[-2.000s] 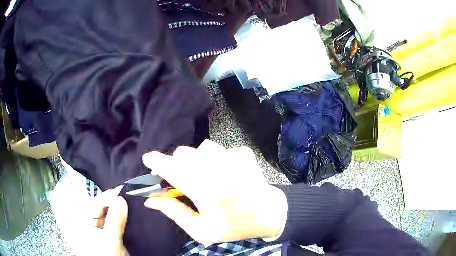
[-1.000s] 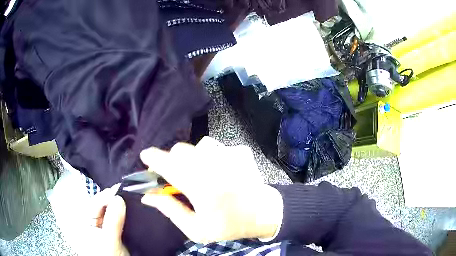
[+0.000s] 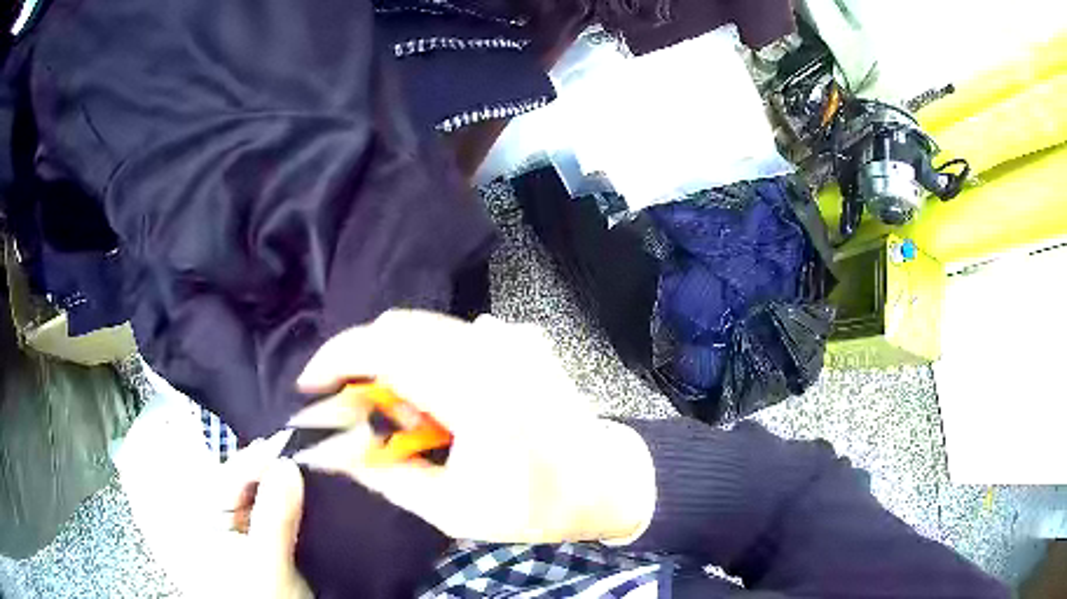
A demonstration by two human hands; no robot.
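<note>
The dark purple-black jacket [image 3: 257, 222] lies from the upper left down over the lap, with soft folds. My right hand [image 3: 491, 433] holds thread snips [image 3: 404, 424] with orange handles; their blades point left to the jacket edge beside my left fingertips. My left hand [image 3: 222, 503], overexposed and cut off by the bottom edge, pinches the jacket edge. A small pale tip shows at its fingers; I cannot tell what it is. Any thread is too fine to see.
Navy pieces with white stitching [image 3: 480, 76] lie behind the jacket, with whitish plastic bags [image 3: 690, 129] beside them. A dark bag of blue items [image 3: 737, 281] is on the speckled floor. A silver-black motor [image 3: 892, 176] is by a yellow stand [image 3: 919, 298]. A checked apron [image 3: 515, 570] shows below.
My right hand has shifted slightly up and left and turned, so more of the orange handles shows. My left hand is almost unmoved at the jacket edge.
</note>
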